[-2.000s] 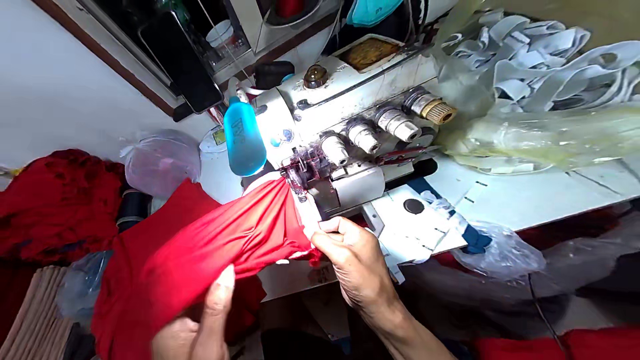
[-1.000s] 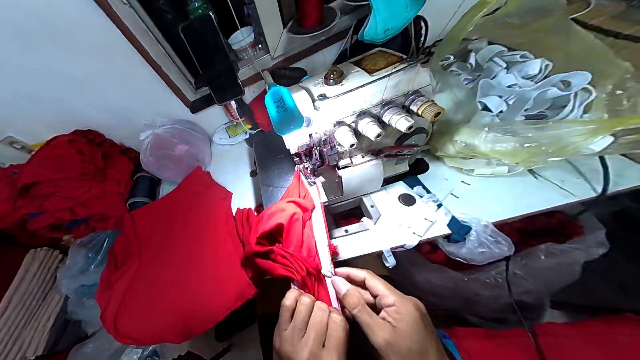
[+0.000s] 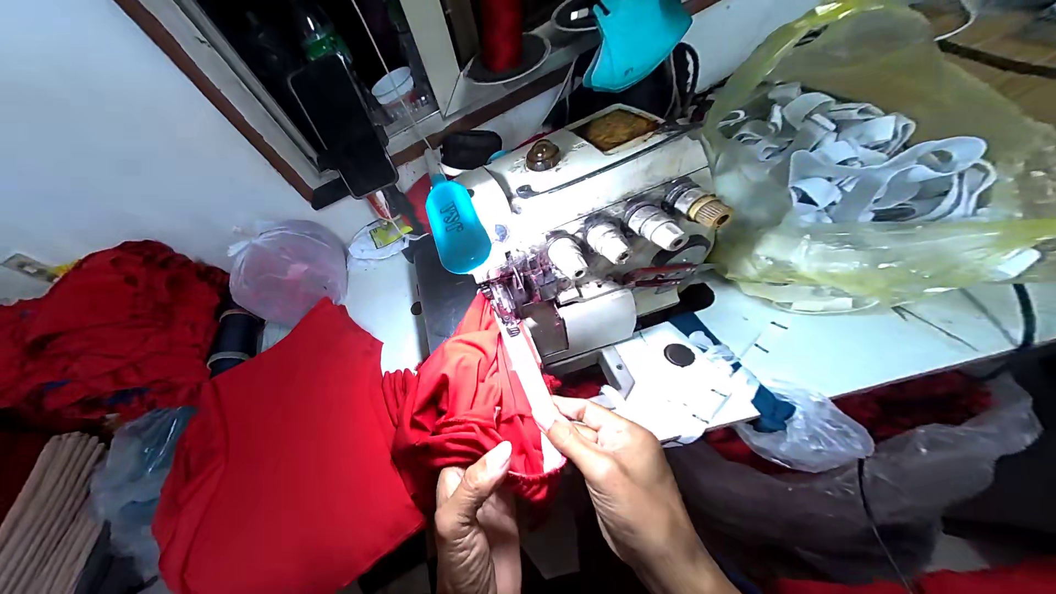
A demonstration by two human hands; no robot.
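A red fabric garment (image 3: pixel 462 404) runs up to the presser foot (image 3: pixel 505 309) of a white overlock sewing machine (image 3: pixel 594 198). A white elastic band (image 3: pixel 528 371) lies along the garment's right edge and reaches the foot. My left hand (image 3: pixel 478 511) grips the gathered lower part of the red fabric, thumb on top. My right hand (image 3: pixel 615 470) pinches the band and the fabric edge between thumb and fingers. More red fabric (image 3: pixel 280 462) spreads flat to the left of my hands.
A yellowish plastic bag (image 3: pixel 874 264) of pale elastic loops (image 3: pixel 891 173) stands right of the machine. A blue tag-like piece (image 3: pixel 458 227) hangs by the needle area. At left are a red fabric pile (image 3: pixel 107 330), a thread cone (image 3: pixel 235 338) and a tied plastic bag (image 3: pixel 289 268).
Two seconds ago the red fabric was stretched broadly leftward; now it is bunched below the foot, the band along its edge. Since one second ago my left hand has shifted its grip, thumb now raised.
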